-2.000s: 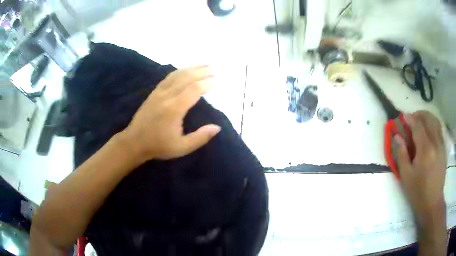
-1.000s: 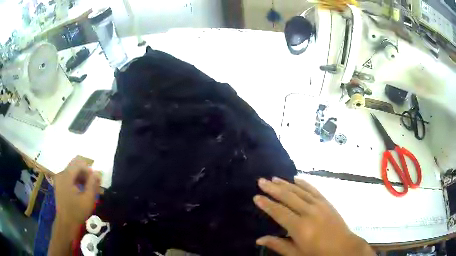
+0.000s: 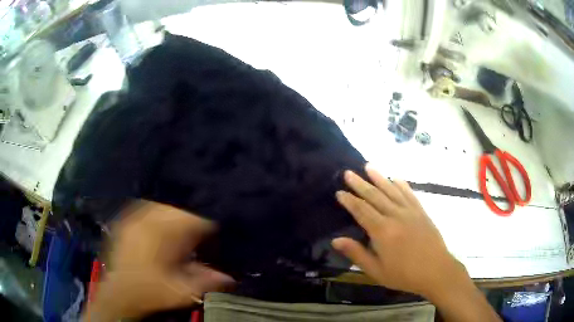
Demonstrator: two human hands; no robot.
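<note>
A large black garment piece (image 3: 226, 138) lies spread over the left and middle of the white table, its near edge at the table's front. My right hand (image 3: 393, 229) lies on its right edge, fingers spread, holding nothing. My left hand (image 3: 163, 258) is blurred over the near left part of the cloth; its fingers are bent, and whether it grips the cloth cannot be told.
Red-handled shears (image 3: 503, 179) lie on the white table (image 3: 503, 245) at the right, with black scissors (image 3: 517, 116) behind them. The sewing machine's needle area (image 3: 406, 122) is left of the shears. A clear cup (image 3: 123, 38) stands far left. A blue bin (image 3: 60, 277) is below left.
The shears were let go between the first and second frames. Since then the cloth has spread to the left, and my left hand has moved right onto it. My right hand still lies on the cloth.
</note>
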